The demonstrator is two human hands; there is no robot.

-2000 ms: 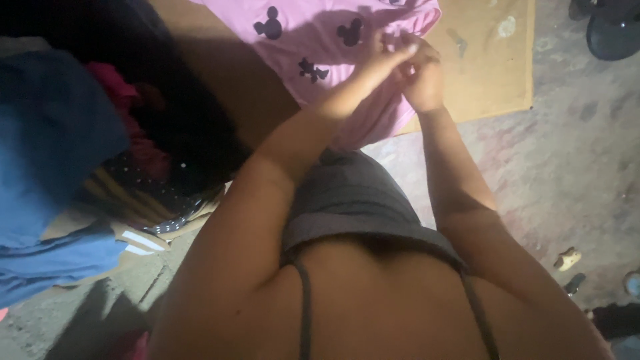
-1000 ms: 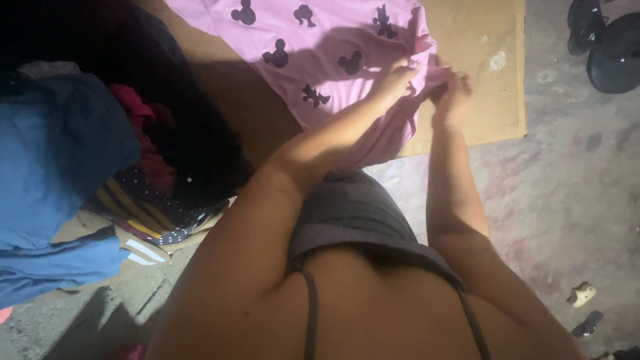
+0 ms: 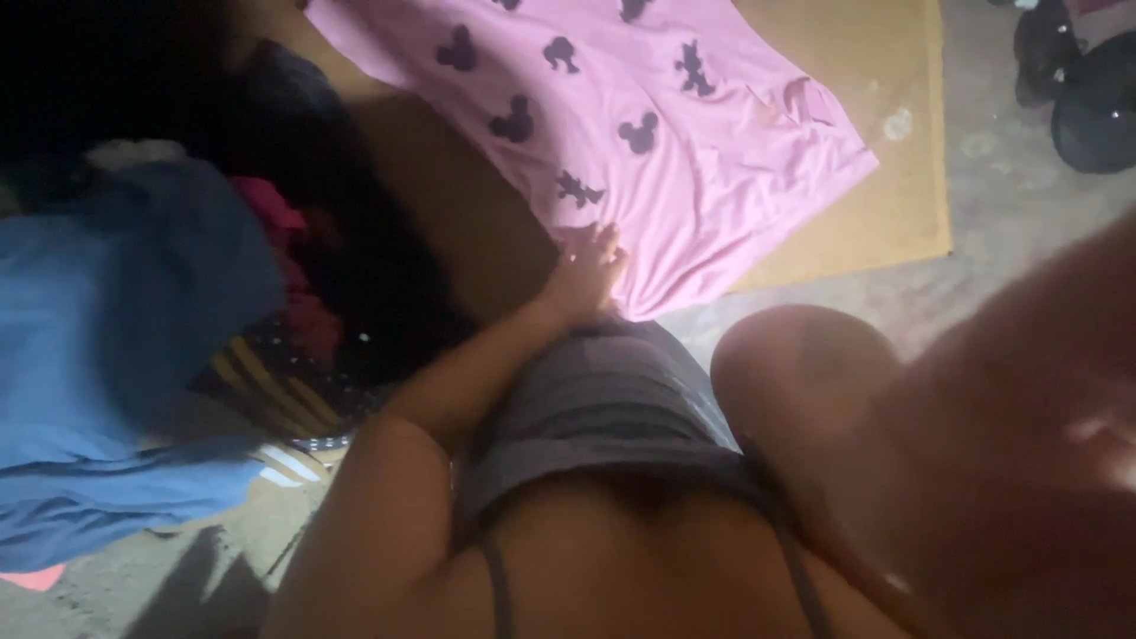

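A pink garment [image 3: 674, 177] with dark mouse-head and figure prints lies spread over a flat cardboard sheet [image 3: 896, 204]. My left hand [image 3: 593, 266] rests on its near left edge, fingers slightly apart, close to my grey clothing [image 3: 612, 399]. Creases run through the cloth to the right of that hand. My right arm is bent and raised at the right side, large and blurred close to the camera; its hand cannot be made out.
On the left is a heap of clothes, with a blue garment [image 3: 71, 328], a red-pink cloth [image 3: 271, 209] and a dark striped piece [image 3: 275, 382]. Black footwear [image 3: 1096, 115] lies on the concrete floor [image 3: 1003, 160] at the upper right.
Both hands were together at the garment's right part. My left hand has moved left to its near edge; my right hand has left the cloth, which now lies flatter and more spread.
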